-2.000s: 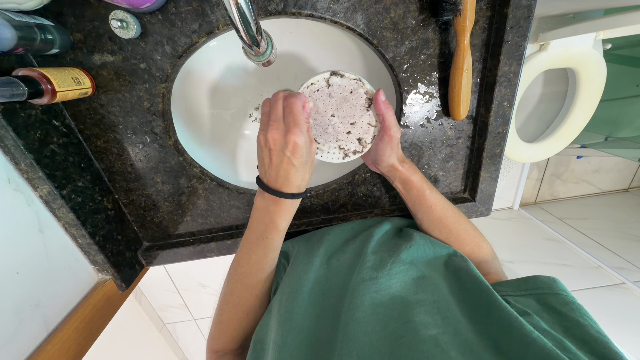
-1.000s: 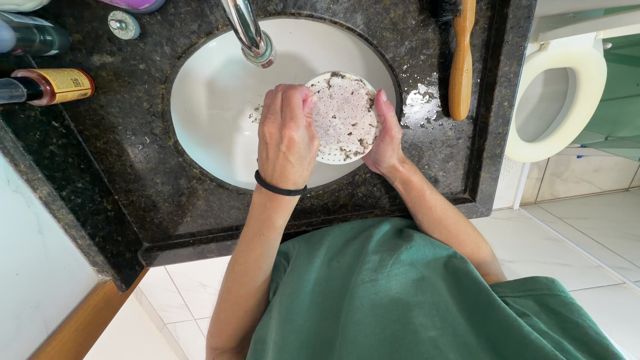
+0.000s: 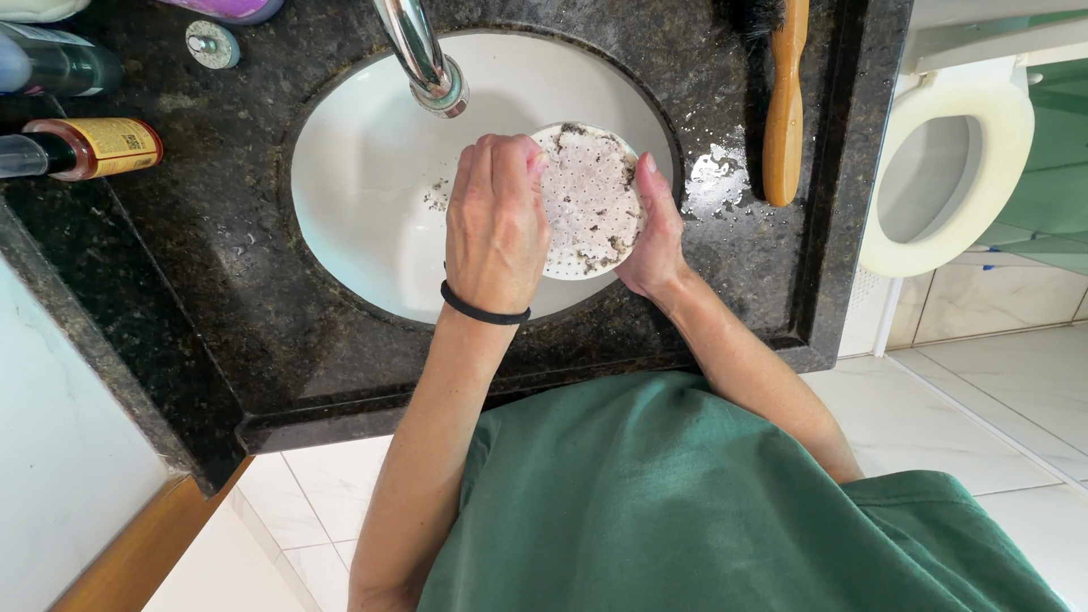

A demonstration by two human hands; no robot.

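Observation:
A round white perforated disc, like a shower head face, bears dark grime in patches and is held over the oval white sink. My right hand grips it by its right edge, with the thumb at the rim. My left hand, with a black band at the wrist, is at the disc's left edge with its fingertips pinched together; whether something small is between them is hidden. Dark specks lie in the basin left of my left hand. The chrome faucet reaches over the sink above both hands.
A wooden-handled brush lies right of the sink beside a water puddle. Several bottles, one with a yellow label, and a small round metal-topped piece are on the dark granite counter. A toilet stands at right.

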